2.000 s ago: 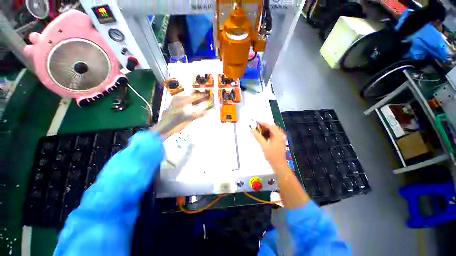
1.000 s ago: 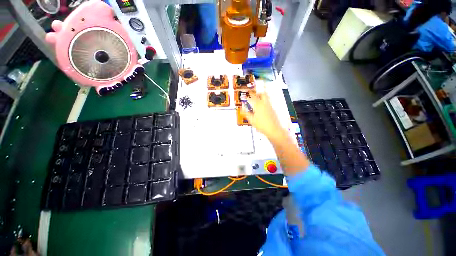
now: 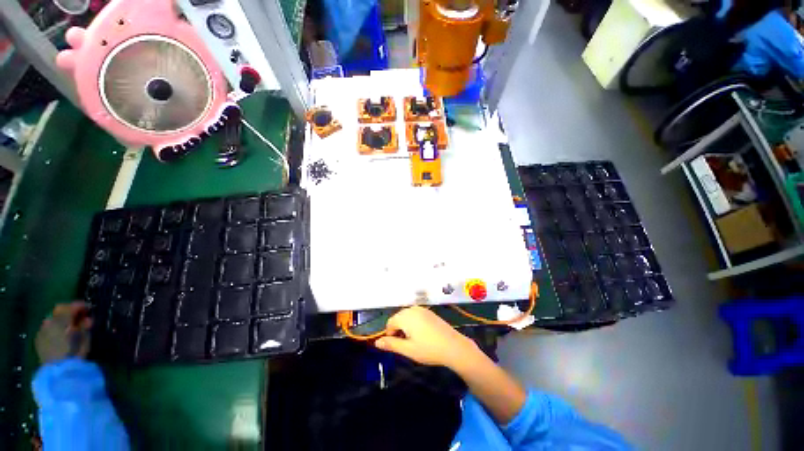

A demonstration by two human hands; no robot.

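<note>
My left hand [image 3: 66, 333], small and blurred, is at the left edge of the black blister tray [image 3: 198, 282]; what its fingers hold cannot be told. My right hand [image 3: 428, 337] is in front of the machine's front edge, over the orange cable [image 3: 366, 336], fingers curled together with nothing visible in them. Orange fixtures with dark recesses stand on the white plate [image 3: 370, 229], one of them at the rear left of the group [image 3: 376, 107]. A small dark module with a white and bluish face [image 3: 428, 145] sits at the front right recessed fixture. A plainer orange block [image 3: 426, 172] adjoins it in front.
The orange machine head [image 3: 451, 48] hangs above and behind the fixtures. A loose orange fixture [image 3: 323, 121] and a dark pile of small parts [image 3: 318, 171] are on the plate's left. A red emergency stop [image 3: 476, 289] is at the front. A second black tray [image 3: 595, 238] lies right; a pink fan [image 3: 145, 79] stands left.
My right hand has moved from the fixtures to the machine's front edge, leaving the module at the fixture. My left hand has moved from the lower left corner up to the tray's left edge.
</note>
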